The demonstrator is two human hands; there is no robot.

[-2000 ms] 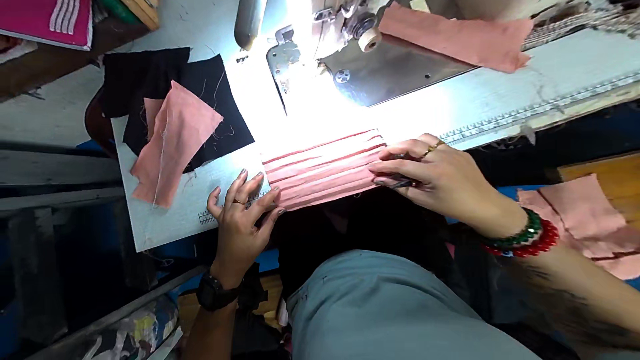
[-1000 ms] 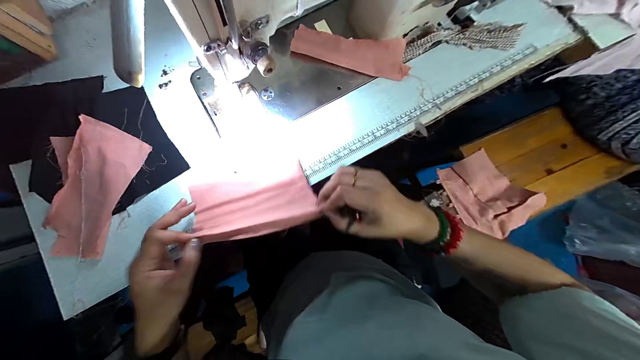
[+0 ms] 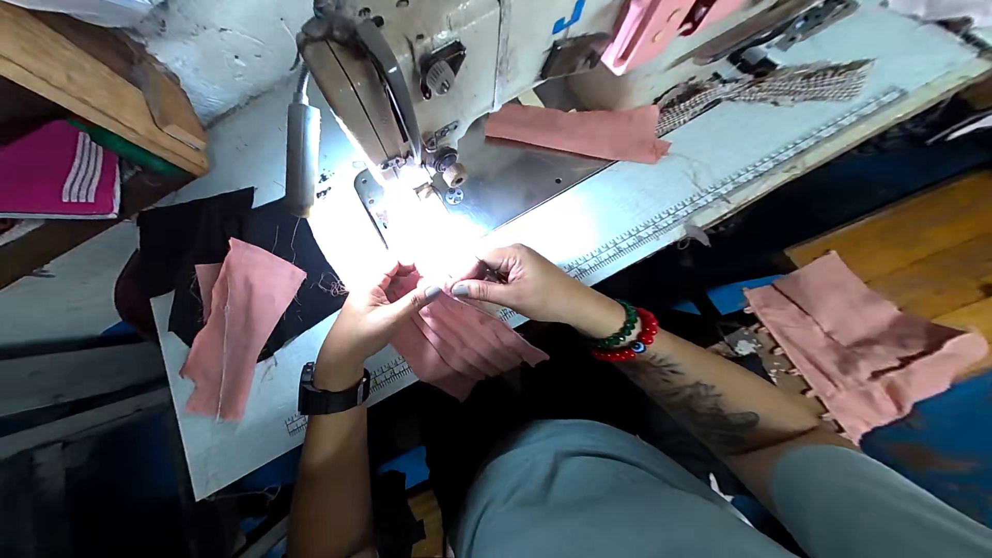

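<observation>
A pleated pink cloth piece (image 3: 465, 341) hangs from my two hands at the front edge of the sewing table, below the needle area of a sewing machine (image 3: 411, 174). My left hand (image 3: 380, 314) pinches its upper edge between thumb and fingers. Close beside it, thumb tips almost touching, my right hand (image 3: 523, 283) grips the same edge. Something small and dark shows within the right fingers; what it is cannot be told. Bright lamp glare hides part of the cloth edge. The pleats fan down toward my lap.
Pink scraps (image 3: 248, 325) lie on black cloth (image 3: 310, 256) at left. A pink strip (image 3: 573, 132) rests by the machine, near a patterned cloth strip (image 3: 806, 84). A lamp (image 3: 302, 155) hangs left of the needle. Measuring tape markings (image 3: 666, 221) line the edge. More pink cloth (image 3: 860, 341) lies lower right.
The pleated cloth lay flat on the table between my spread hands; it is now lifted and turned, hanging down. My hands have come together at its upper edge.
</observation>
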